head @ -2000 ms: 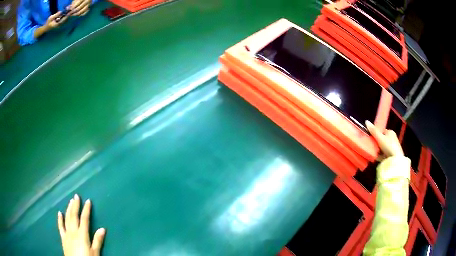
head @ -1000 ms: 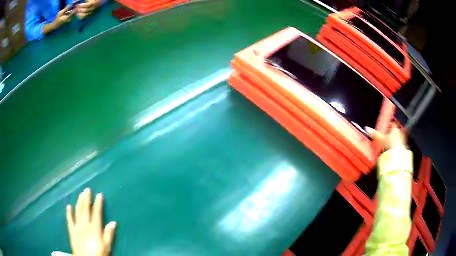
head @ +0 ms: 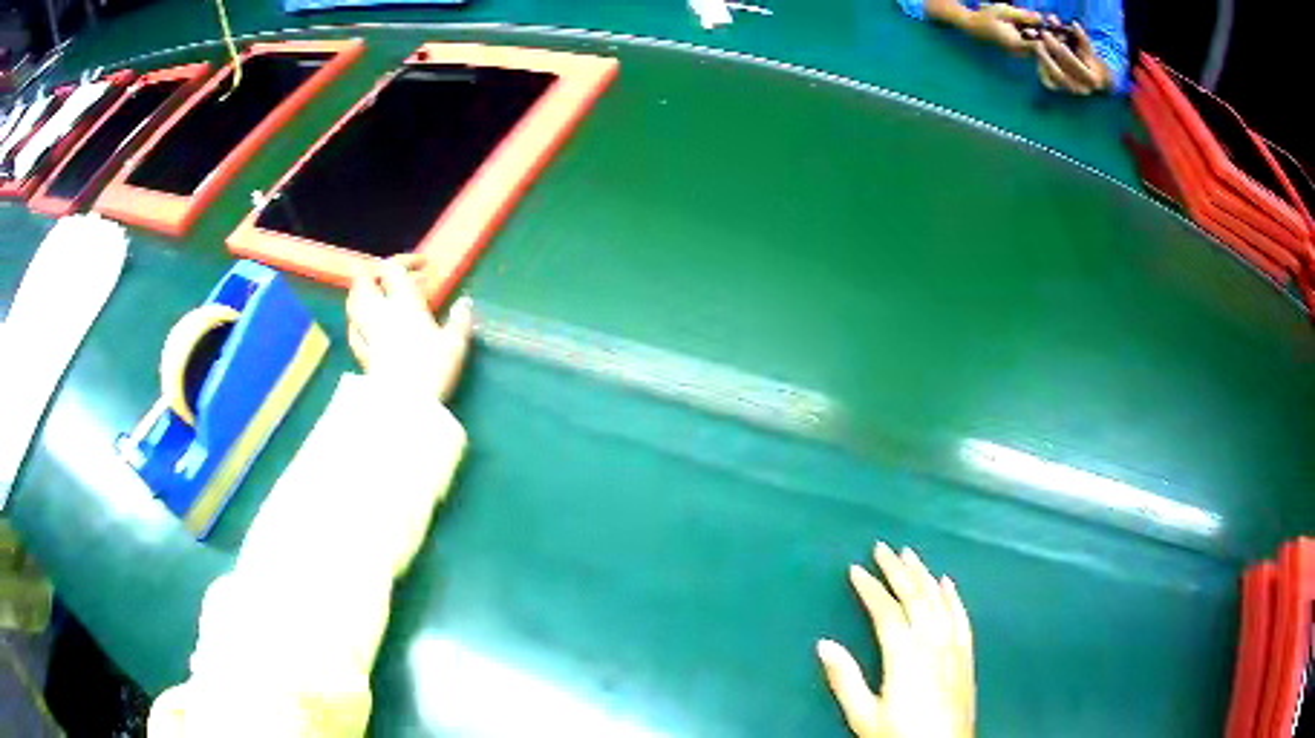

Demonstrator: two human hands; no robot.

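A red-orange foam tray lies flat at upper left with a laptop screen assembly in it, glossy black side up. My left hand is at the tray's near edge, with its fingers over the rim and the thumb at the near right corner. The screen itself is not touched. My right hand is at the lower right above or on the green surface, palm down, fingers spread and empty. Its wrist is cut off by the bottom edge.
A blue tape dispenser stands left of my left forearm. More foam trays with dark screens lie in a row at far left. A white piece lies at the left edge. Tray stacks stand at right. A person's hands show opposite.
The view has swung left. My right hand has left the tray stack and is now open over the green surface. My left hand has moved from there to the tray at left.
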